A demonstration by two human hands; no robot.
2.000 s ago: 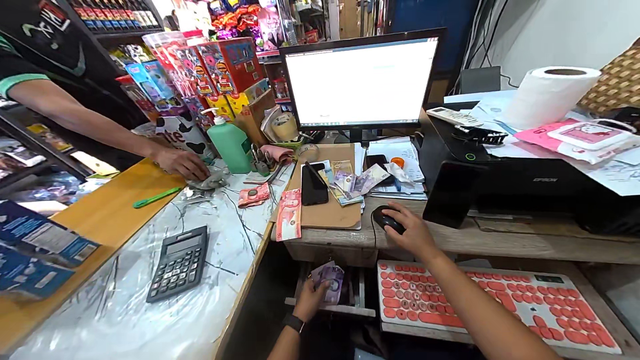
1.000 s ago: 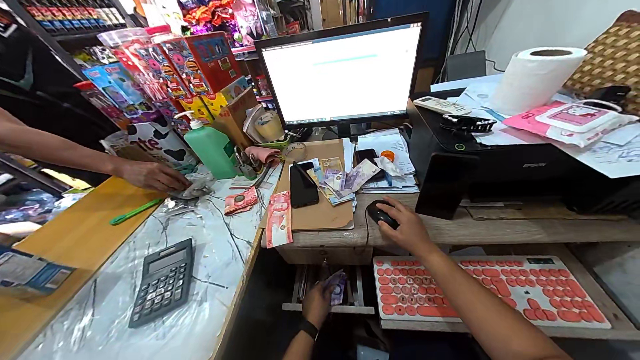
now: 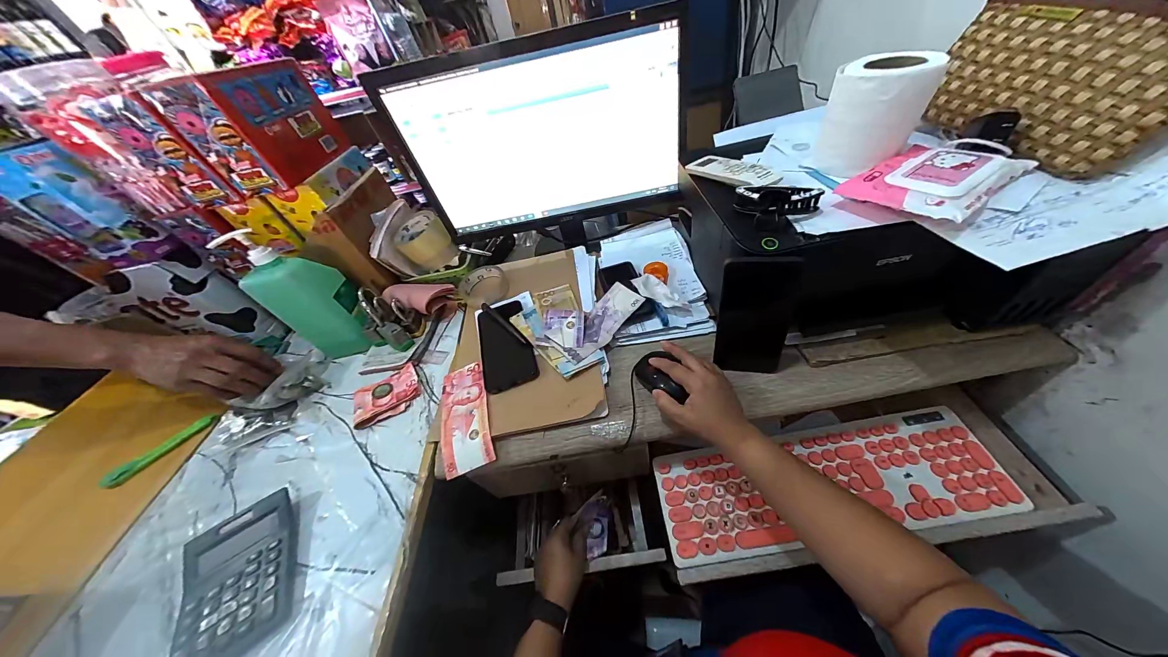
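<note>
My right hand [image 3: 701, 394] rests on a black computer mouse [image 3: 661, 377] at the desk edge. Over the open drawer [image 3: 630, 558], my left hand [image 3: 561, 547] holds a purple banknote [image 3: 598, 527]; how many notes are in its fingers cannot be told. On the desk, a black smartphone [image 3: 507, 349] and a red banknote [image 3: 466, 420] lie on a brown folder [image 3: 557, 399]. Mixed banknotes [image 3: 566, 328] are spread beside the phone. A pink round-key keyboard [image 3: 839, 484] sits on the pull-out tray, below my right forearm.
Behind stand a lit monitor [image 3: 547, 119] and a black printer [image 3: 858, 274]. On the left counter are a calculator [image 3: 239, 575], a green pump bottle [image 3: 306, 301] and folded red notes [image 3: 386, 396]. Another person's hand [image 3: 205, 365] touches a crumpled plastic bag [image 3: 292, 381] there.
My left hand was holding purple notes over the drawer in both earlier frames and remains there, its fingers in a different position. My right hand has stayed on the mouse. The view has shifted somewhat.
</note>
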